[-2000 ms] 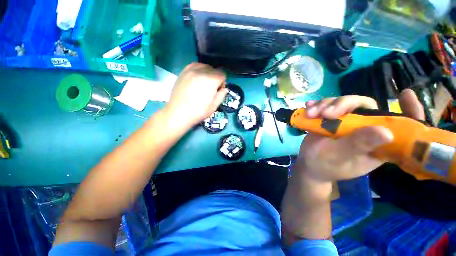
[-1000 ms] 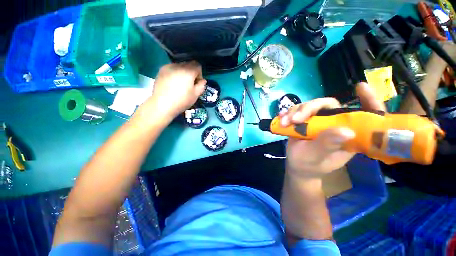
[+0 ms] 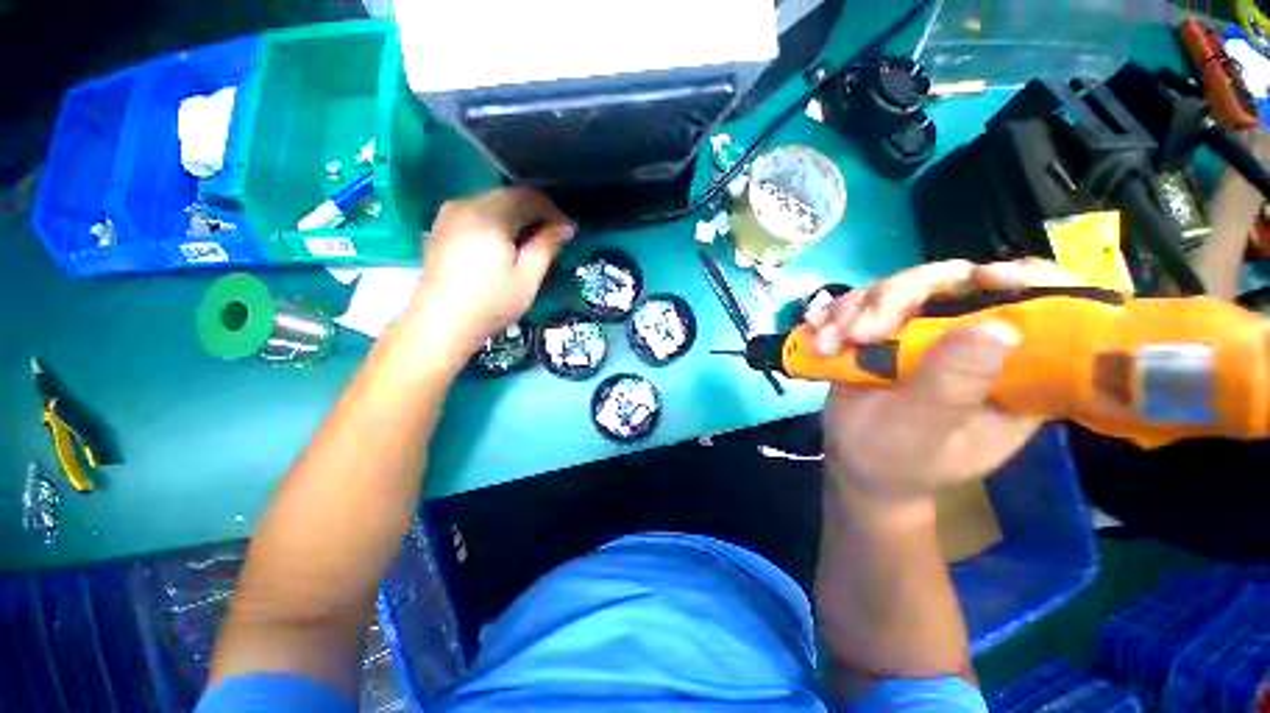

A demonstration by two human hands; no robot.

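Note:
My right hand [image 3: 926,376] grips an orange electric screwdriver [image 3: 1045,365], its thin bit pointing left above the mat, clear of the housings. My left hand [image 3: 481,265] is raised behind and left of the housings, fingers curled together; whether they hold something small cannot be told. Several round black housings with white-and-green boards lie clustered on the mat, including a rear one [image 3: 607,284], a right one [image 3: 662,327] and a front one [image 3: 625,407]. One [image 3: 502,348] is partly hidden by my left wrist. Another [image 3: 826,297] is mostly behind my right fingers.
A tub of small parts [image 3: 791,205] and tweezers [image 3: 727,295] lie behind the bit. A black machine [image 3: 599,126] stands at the back, parts bins [image 3: 320,153] and solder reel [image 3: 237,318] left, cutters [image 3: 66,439] far left. Black equipment [image 3: 1031,167] stands right.
The view has shifted. My left hand has drawn back and left from the rear housing, and another housing now shows by its wrist. My right hand still holds the screwdriver in much the same pose.

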